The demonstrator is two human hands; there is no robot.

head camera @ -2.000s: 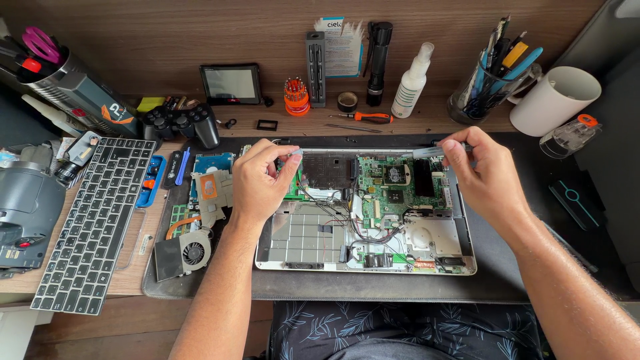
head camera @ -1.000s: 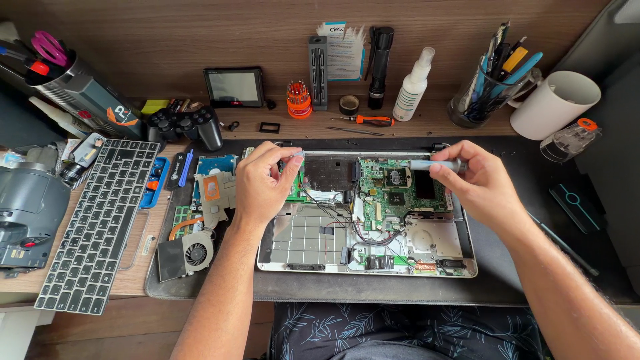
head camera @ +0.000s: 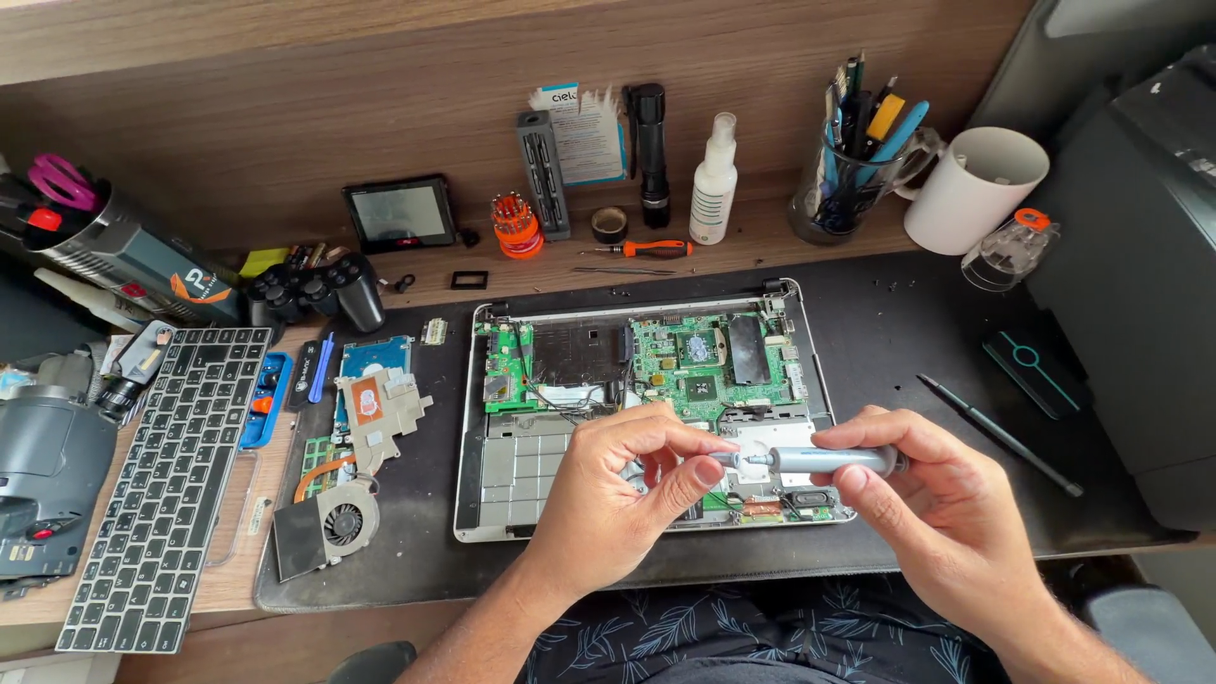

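My right hand (head camera: 936,513) grips a grey syringe (head camera: 831,461), held level with its nozzle pointing left. Between the thumb and index finger of my left hand (head camera: 627,484) is a small cap (head camera: 727,459), just off the nozzle tip. Both hands are over the lower part of an opened laptop chassis (head camera: 518,475). Its green motherboard (head camera: 665,356) is exposed, and grey paste covers the processor (head camera: 700,348) in its socket. A black strip (head camera: 750,349) lies right of the processor. My hands hide part of the chassis's front half.
Left of the chassis lie a heatsink plate (head camera: 389,408), a cooling fan (head camera: 344,518) and a detached keyboard (head camera: 166,484). Behind stand a bit holder (head camera: 516,228), a flashlight (head camera: 651,152) and a spray bottle (head camera: 713,180); an orange-handled screwdriver (head camera: 655,249) lies there. A stylus-like rod (head camera: 997,432) is at right.
Both hands have come down from the chassis's upper part to its front. The syringe has left the processor area, where grey paste now shows. A cap is now between my left fingers.
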